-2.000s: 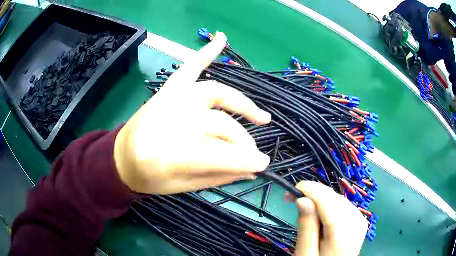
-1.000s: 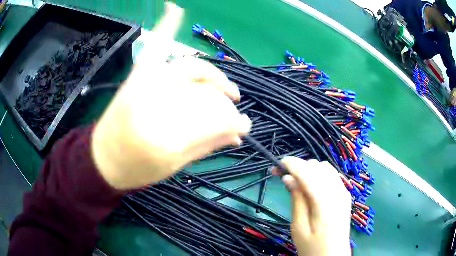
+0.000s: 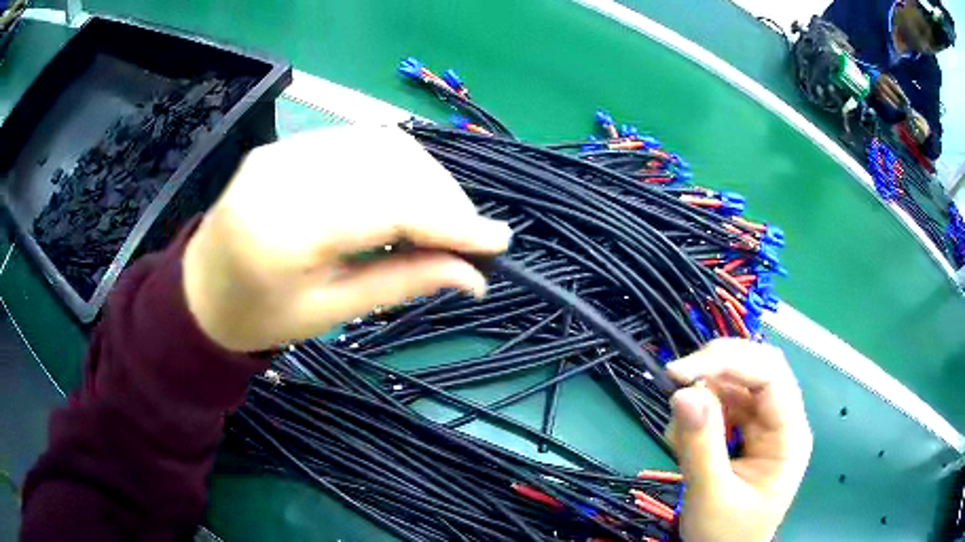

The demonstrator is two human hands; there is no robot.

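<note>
My left hand [image 3: 339, 238], bright and overexposed, pinches a black cable lead [image 3: 577, 305] between thumb and fingers above the piles. My right hand [image 3: 746, 434] grips the same lead at its lower right part. The lead runs slanted between the two hands. Whether a sleeve sits on it cannot be told. The main cable pile [image 3: 593, 212] lies behind, with red wires and blue terminals [image 3: 741, 291] to the right. The second cable pile [image 3: 370, 461] lies below my left hand.
A black parts tray [image 3: 201, 175] with many small black sleeve pieces [image 3: 116, 169] stands at the left. A pale edging strip [image 3: 847, 365] crosses the green bench. A person in dark blue [image 3: 899, 64] is at upper right beside more blue-tipped cables [image 3: 887, 169].
My left hand's raised finger has come down and its fingers now pinch the lead. My right hand has moved to the right, and a longer stretch of lead shows between the hands.
</note>
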